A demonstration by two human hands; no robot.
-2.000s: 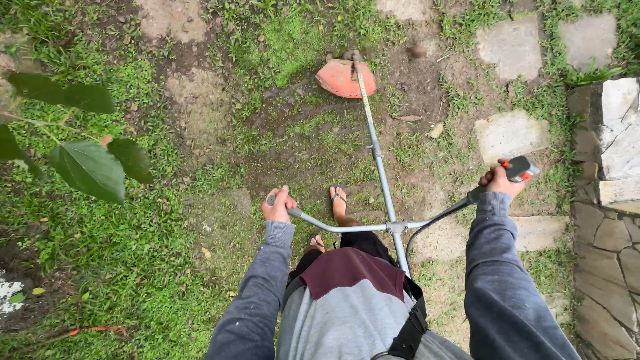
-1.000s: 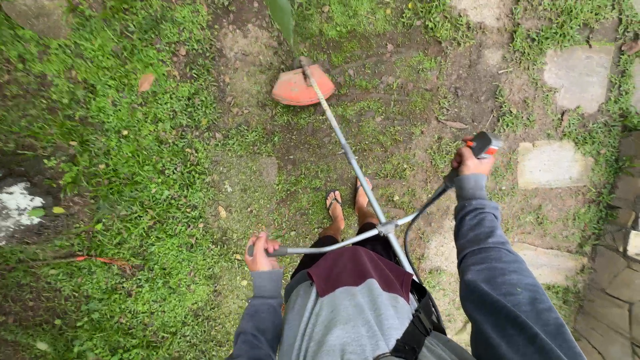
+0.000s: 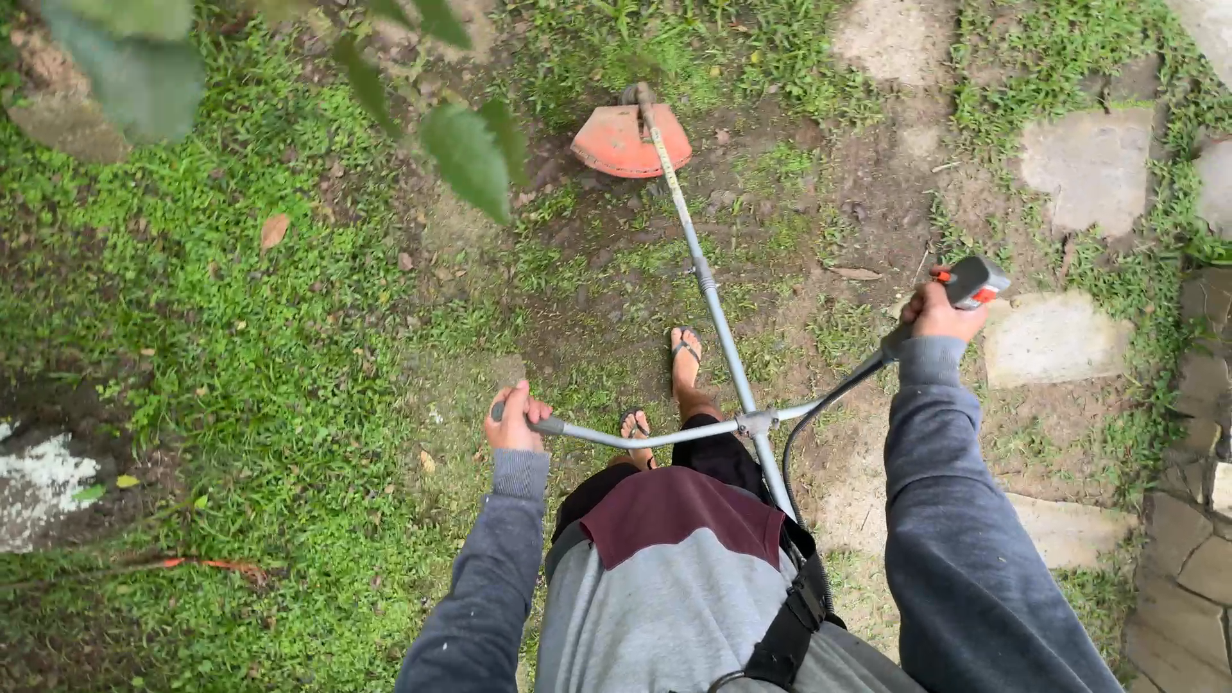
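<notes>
A string trimmer's grey metal shaft runs up from my right hip to an orange guard over bare soil and thin grass. The cutting head beneath the guard is hidden. My left hand is closed round the grip at the left end of the handlebar. Around the right grip, below the black and red throttle control, my right hand is closed. A black cable hangs from that side. A black harness strap crosses my right hip.
Leafy twigs hang in view at the upper left. Flat paving stones lie along the right, beside a stone edging. Grass covers the left, with an orange strip on it. My feet in flip-flops stand on the soil.
The trimmer's guard has swung to the right relative to my body since one second ago. My feet, side by side then, are now one ahead of the other. Both hands have kept their grips.
</notes>
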